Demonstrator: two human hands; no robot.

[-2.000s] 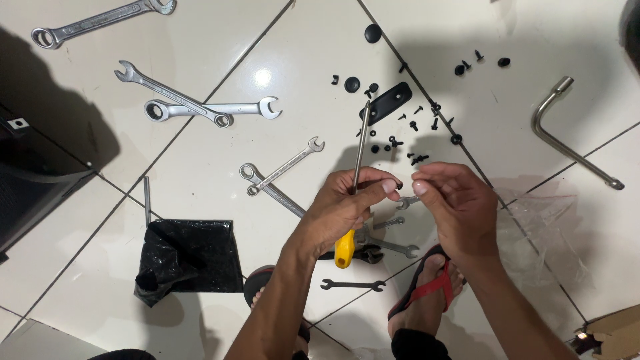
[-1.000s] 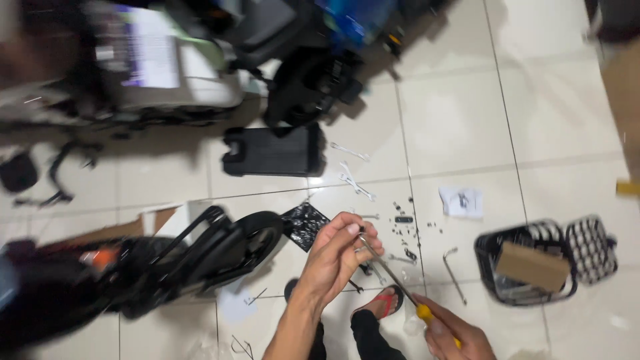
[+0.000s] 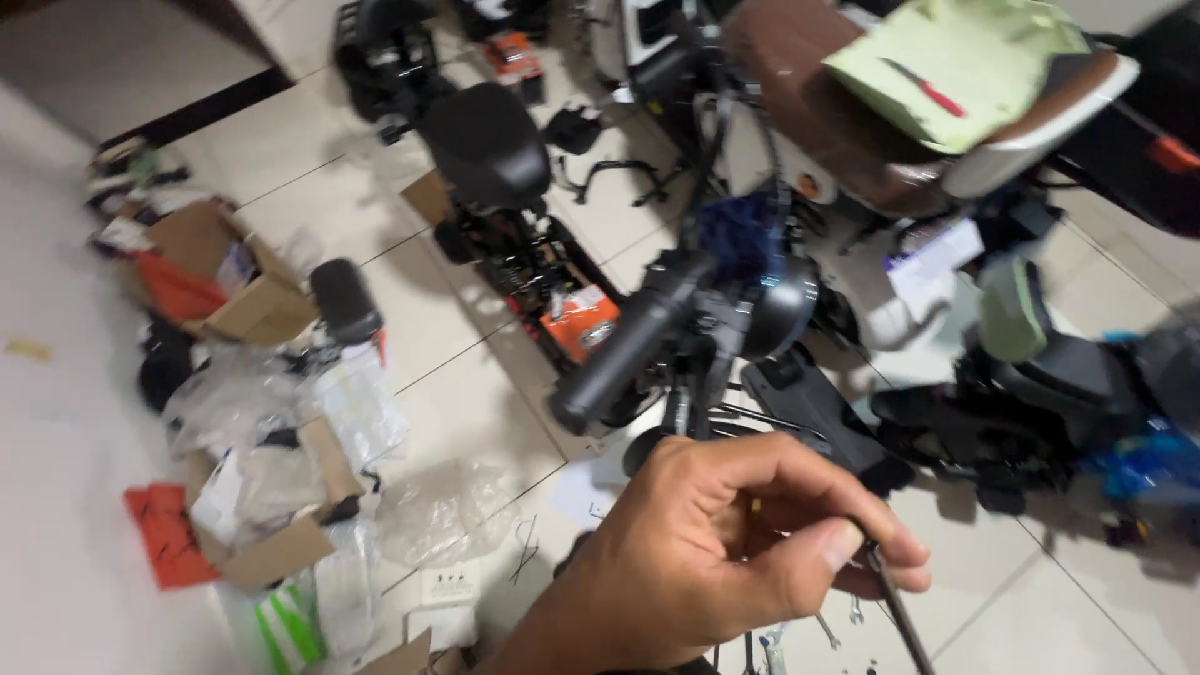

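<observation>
My left hand [image 3: 741, 553] is at the lower centre, thumb and forefinger pinched on a small dark part [image 3: 864, 532] that the fingers mostly hide. The metal shaft of a screwdriver [image 3: 905, 609] meets the fingertips and slants down to the bottom edge; its handle is out of view. My right hand is outside the picture. Beyond my left hand is a black handlebar grip [image 3: 609, 352]. Several wrenches [image 3: 829, 632] lie on the tiles below the fingers.
A two-wheeler with a brown footboard or seat [image 3: 806, 103] carries a green tray [image 3: 994, 56] holding a red-handled knife [image 3: 923, 87]. A black seat [image 3: 487, 141] and an orange box [image 3: 581, 323] are at centre. Open cartons [image 3: 262, 309] and plastic bags [image 3: 230, 398] line the left wall.
The view has swung widely to the vehicles and cartons. My right hand, seen one second ago on the yellow screwdriver handle, is out of view. My left hand remains pinched by the shaft.
</observation>
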